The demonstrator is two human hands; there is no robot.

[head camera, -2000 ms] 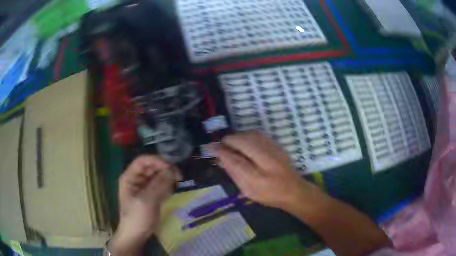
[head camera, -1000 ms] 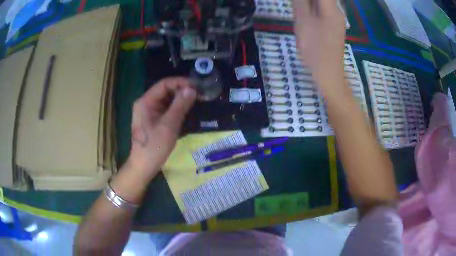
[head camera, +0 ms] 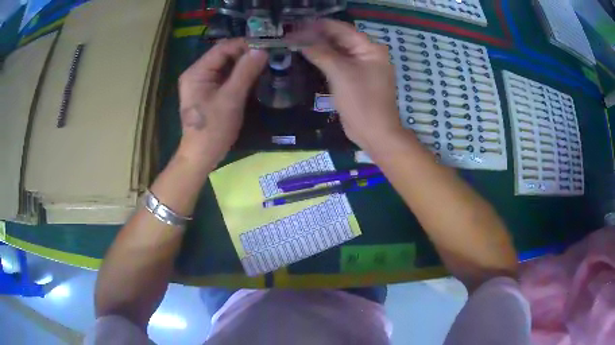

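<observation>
My left hand (head camera: 219,94) and my right hand (head camera: 354,77) meet at the front of the test fixture (head camera: 266,10), at the top centre. Their fingertips are close together just above the round nest (head camera: 280,59), on its silvery cylinder. The left thumb and finger are pinched; whether they hold a small part is too blurred to tell. The right hand is blurred and its fingertips are partly hidden at the fixture. Small electronic parts (head camera: 421,101) with dark round heads lie in rows on a white tray (head camera: 495,164) to the right.
Cardboard sheets (head camera: 101,155) are stacked at left, with a thin dark ribbed rod (head camera: 70,85) on top. A purple pen (head camera: 324,179) and a darker pen (head camera: 303,197) lie on label sheets over yellow paper (head camera: 232,182). Another tray (head camera: 545,135) stands at right. Pink clothing (head camera: 580,290) shows lower right.
My right hand has come from over the trays at upper right to the fixture beside my left hand. My left hand has moved up to the fixture front. The view has shifted.
</observation>
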